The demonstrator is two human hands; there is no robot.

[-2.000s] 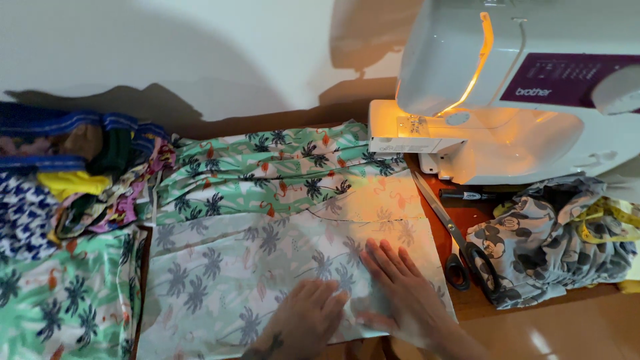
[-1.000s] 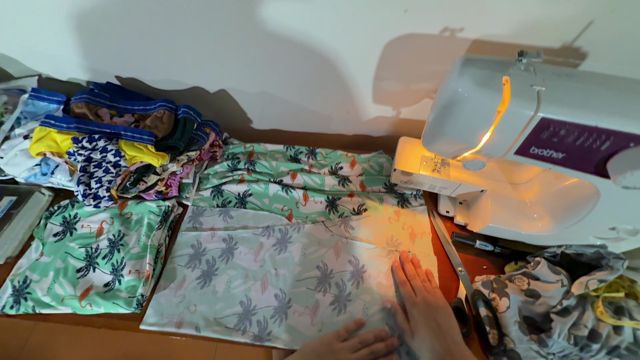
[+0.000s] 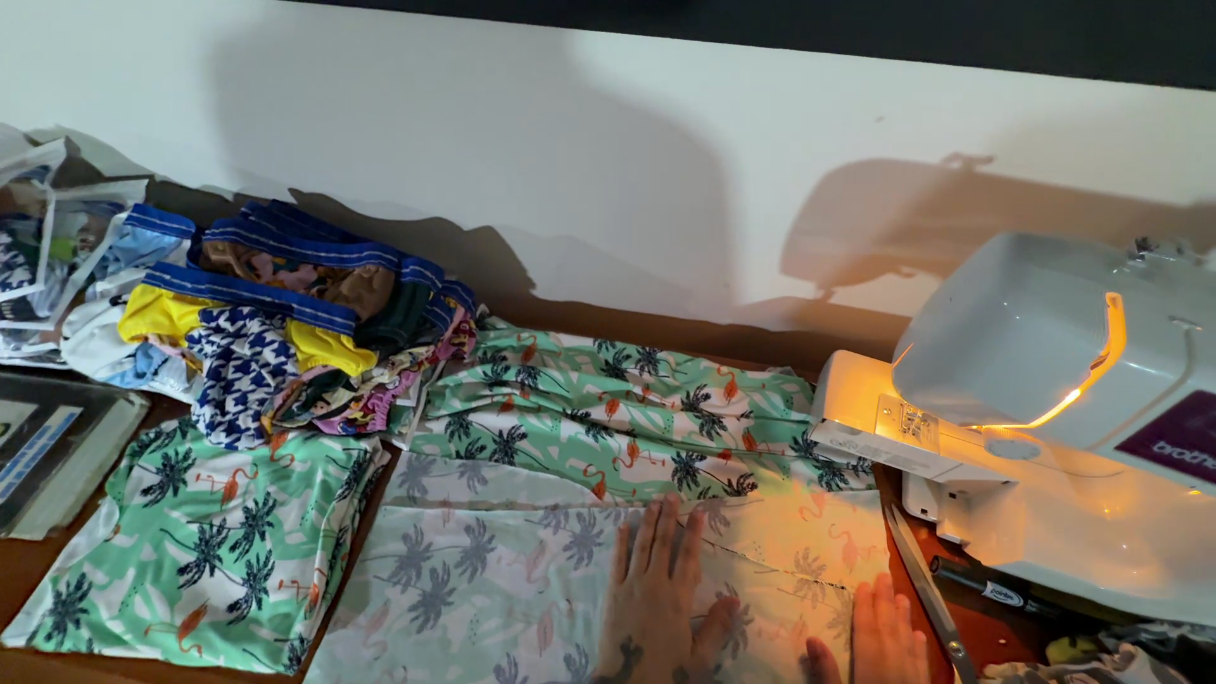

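Observation:
Green fabric printed with palms and flamingos lies spread on the table, its nearer part showing the paler side. My left hand rests flat on the pale part, fingers slightly apart and pointing away from me. My right hand lies near the right edge of that cloth, partly cut off by the bottom of the view. Neither hand grips anything. Beside my right hand are metal scissors, their handles out of view. A dark line crosses the pale cloth between the hands.
A lit Brother sewing machine stands at right, with a black marker before it. At left are a folded piece of the same print, a heap of colourful garments, clear bags and a dark flat package. A wall rises behind.
My left hand has moved farther onto the cloth, away from me; its fingers lay near the cloth's front edge a second ago. The view has tilted up and shifted left.

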